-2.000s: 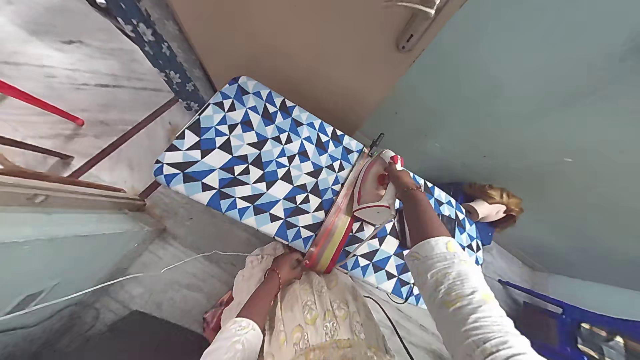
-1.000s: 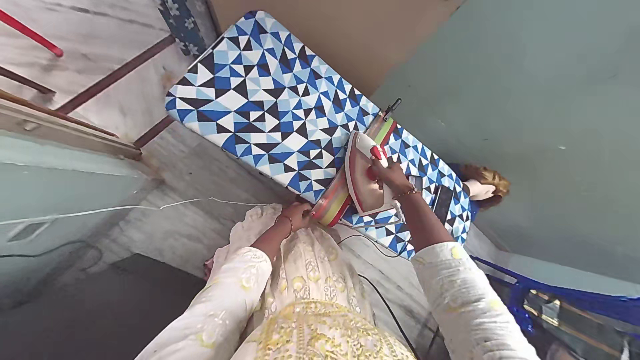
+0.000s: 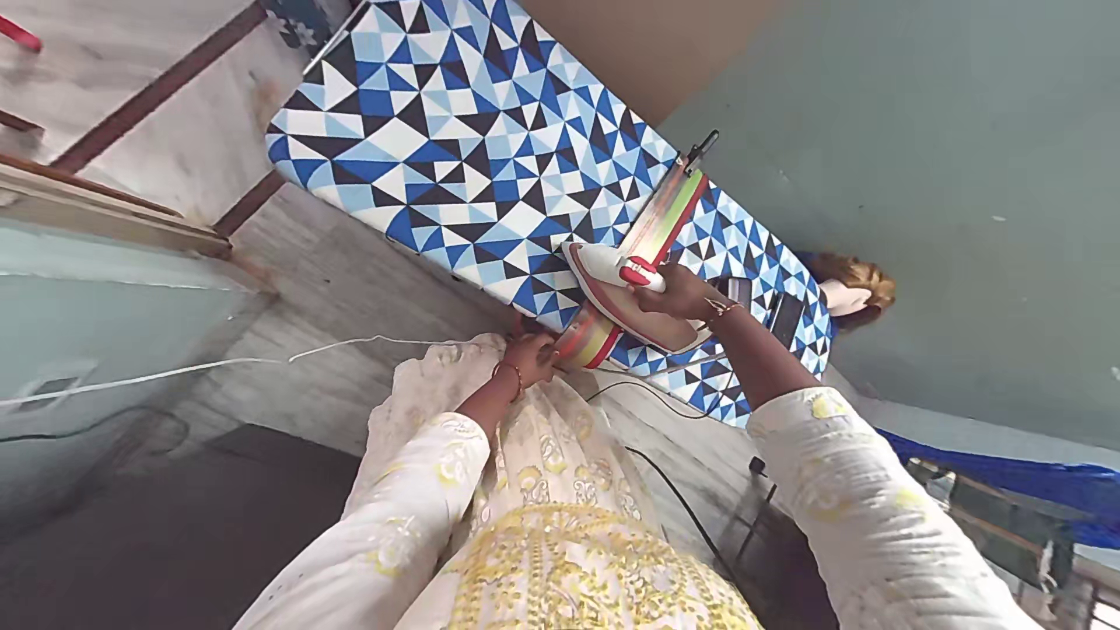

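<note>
My right hand (image 3: 678, 293) grips the handle of a white and red clothes iron (image 3: 604, 276), which lies over a striped strip of fabric (image 3: 665, 210) in green, red and pale tones. The strip runs across an ironing board (image 3: 490, 157) with a blue, white and black triangle pattern. A black clip (image 3: 703, 150) sits at the strip's far end, on the board's far edge. At the near edge, my left hand (image 3: 529, 357) holds the strip's near end; its fingertips are partly hidden.
Dark flat objects (image 3: 786, 319) lie on the board right of my right hand. Beyond the board's right end is a head-like form with brown hair (image 3: 866, 284). A white cord (image 3: 332, 346) runs left; a black cord (image 3: 674, 490) hangs near my clothing. Blue cloth (image 3: 1015, 477) is at the right.
The iron has turned, its tip now pointing toward the upper left over the board, and has shifted along the strip. My left hand stays at the strip's near end. The view has moved closer.
</note>
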